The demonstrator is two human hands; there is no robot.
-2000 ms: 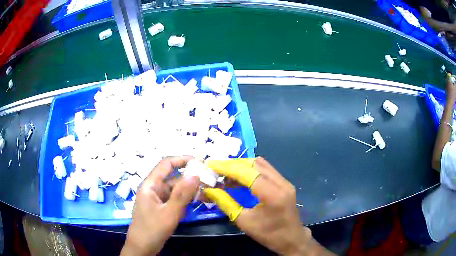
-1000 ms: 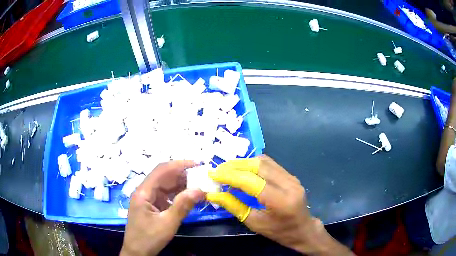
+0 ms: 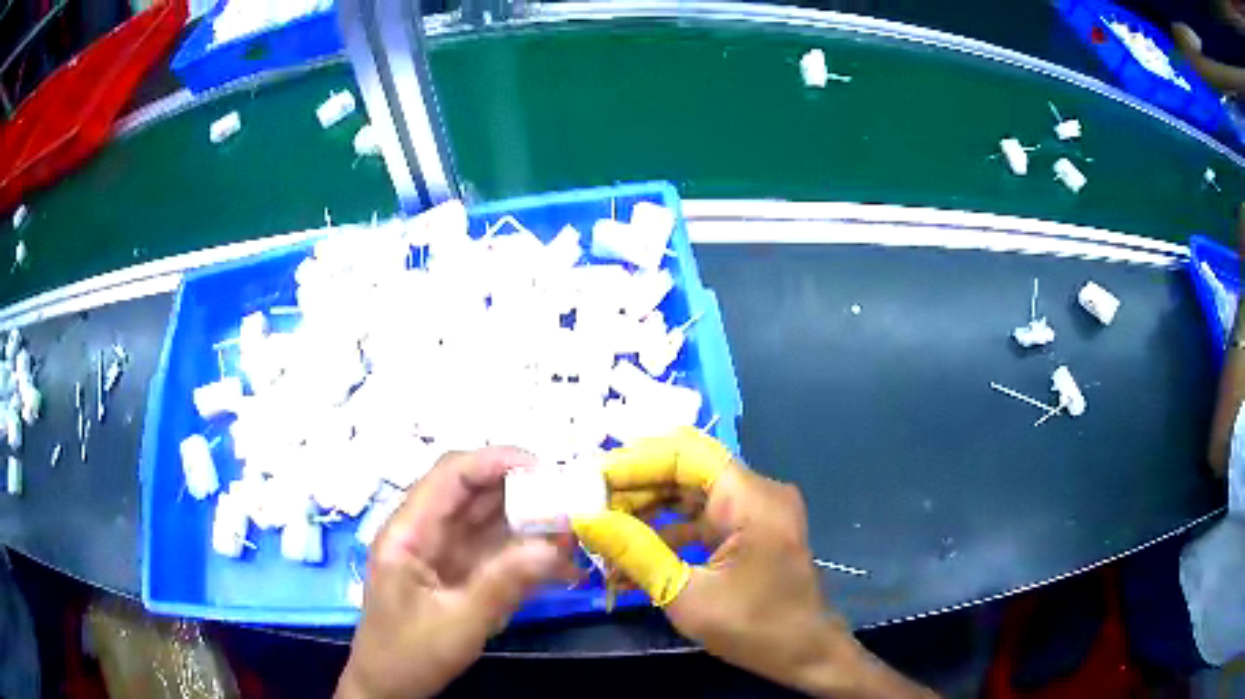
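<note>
A bright white plastic part (image 3: 554, 500) is held between my two hands over the front edge of the blue parts tray (image 3: 171, 580). My left hand (image 3: 458, 553), bare, grips its left side with thumb and fingers. My right hand (image 3: 724, 539), with yellow finger cots, grips its right side. A thin pale stem shows below the part at my right fingers. The part is overexposed, so its detail is hidden. The tray is heaped with white parts (image 3: 451, 341), many with thin stems.
Set-aside parts (image 3: 1068, 392) lie on the dark bench at right. A neighbour's pile (image 3: 21, 389) and loose pins (image 3: 85, 410) are at left. An upright post (image 3: 407, 116) stands behind the tray. White parts ride the green conveyor belt (image 3: 655, 109). A red tray (image 3: 82, 116) is far left.
The view has shifted, so the tray and bench parts appear further right. Parts on the belt have moved left. The held part now lies more level between my fingers, and both hands still hold it.
</note>
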